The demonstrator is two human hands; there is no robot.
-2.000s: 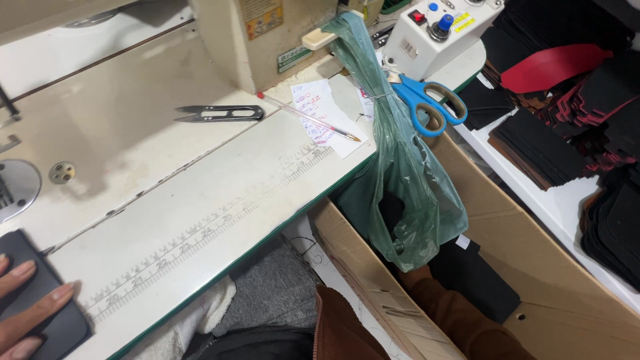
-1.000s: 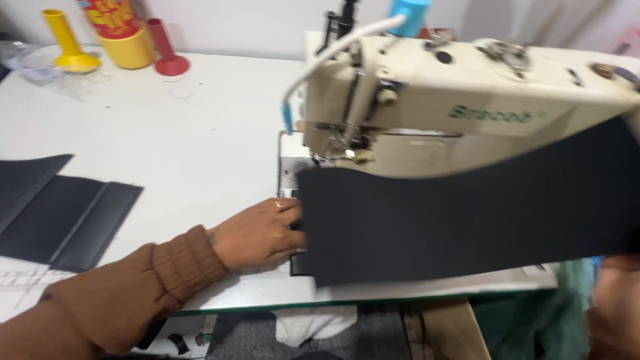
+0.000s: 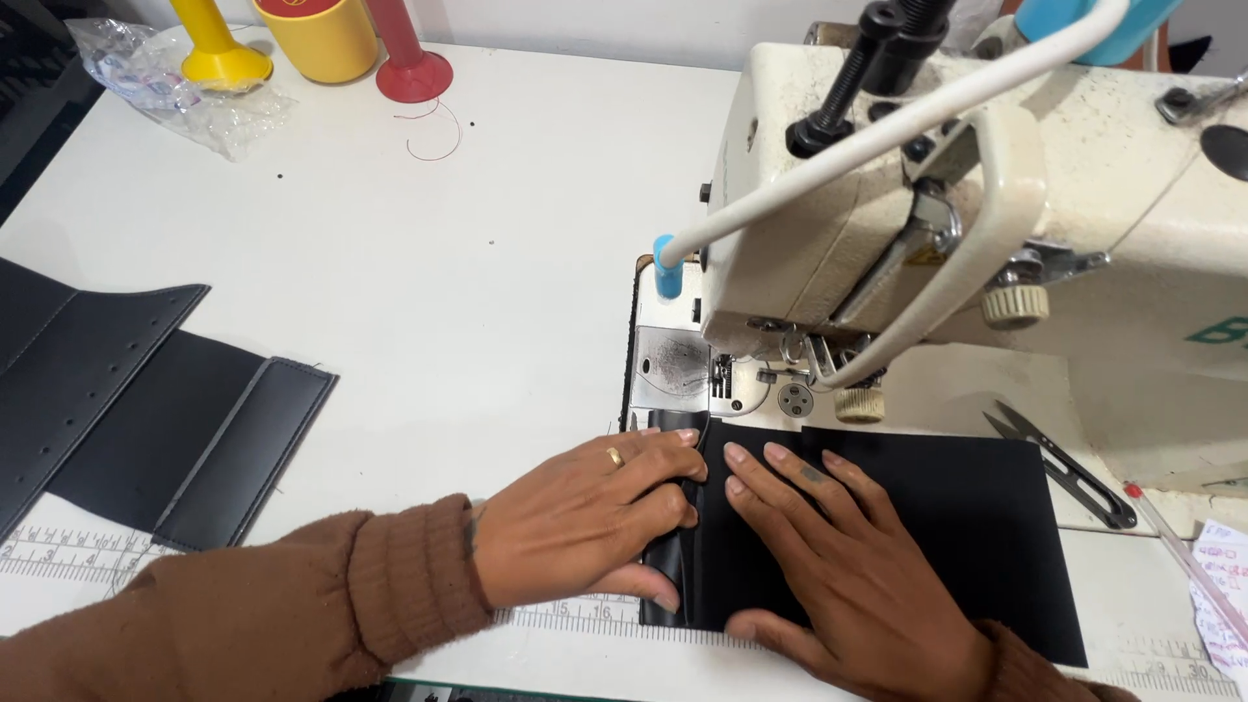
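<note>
A flat black panel (image 3: pixel 975 546) lies in front of the sewing machine (image 3: pixel 858 214), over the printed ruler. At its left end is a narrow, shinier black strip (image 3: pixel 665 561). My left hand (image 3: pixel 595 517) grips this strip, fingers curled over it and thumb near the lower end. My right hand (image 3: pixel 838 565) rests palm down on the panel just to the right, fingers spread. The machine's needle plate (image 3: pixel 723 375) lies just beyond my left fingertips. Black thread snips (image 3: pixel 1068 468) lie at the panel's upper right corner.
Stitched black pieces (image 3: pixel 146 419) overlap at the left. Behind stand a yellow cone (image 3: pixel 219 49), a yellow container (image 3: pixel 322 39) and a red cone (image 3: pixel 409 58), near a clear plastic bag (image 3: pixel 185 88). A pen (image 3: pixel 1185 556) and a written paper (image 3: pixel 1219 585) lie at the right.
The large black panel, raised in front of the machine a second ago, now lies flat on the table. My right hand has come from the far right onto it. The view has swung left.
</note>
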